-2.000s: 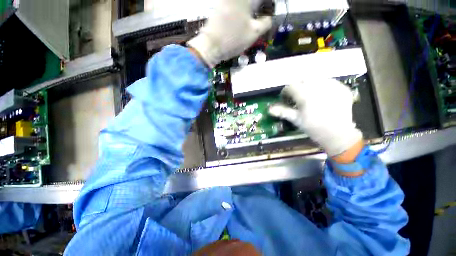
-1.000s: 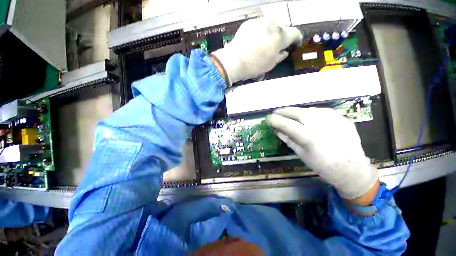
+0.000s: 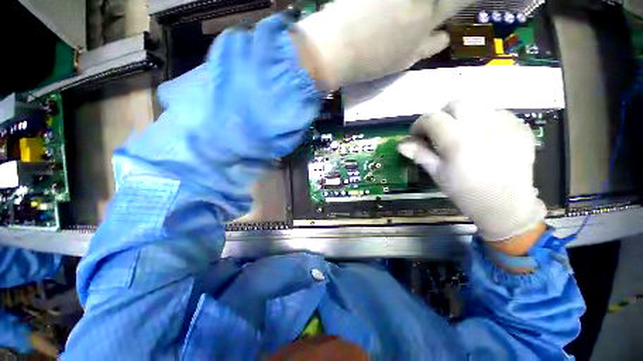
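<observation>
A green circuit board (image 3: 391, 169) sits in a black carrier (image 3: 299, 190) in front of me. A long silver-white heat sink (image 3: 458, 93) lies across it, with a yellow block (image 3: 501, 53) beyond. My gloved left hand (image 3: 377, 42) is over the board's far left part, beyond the heat sink; its fingertips overlap the bright far finned area, and whether it holds anything is hidden. My gloved right hand (image 3: 472, 158) is over the board's near right part, fingers curled and thumb near the index finger; I cannot tell if something small is between them.
A silver conveyor rail (image 3: 338, 242) runs along the near side. Another populated green board (image 3: 60, 162) stands at the far left. Pale plates (image 3: 109, 151) lie between carriers. A blue cord (image 3: 612, 148) hangs at the right. Part of another person's hand (image 3: 44, 344) shows at bottom left.
The board has shifted slightly right and up in view. My left hand has moved up and right. My right hand's fingers, stretched flat a second ago, are now curled.
</observation>
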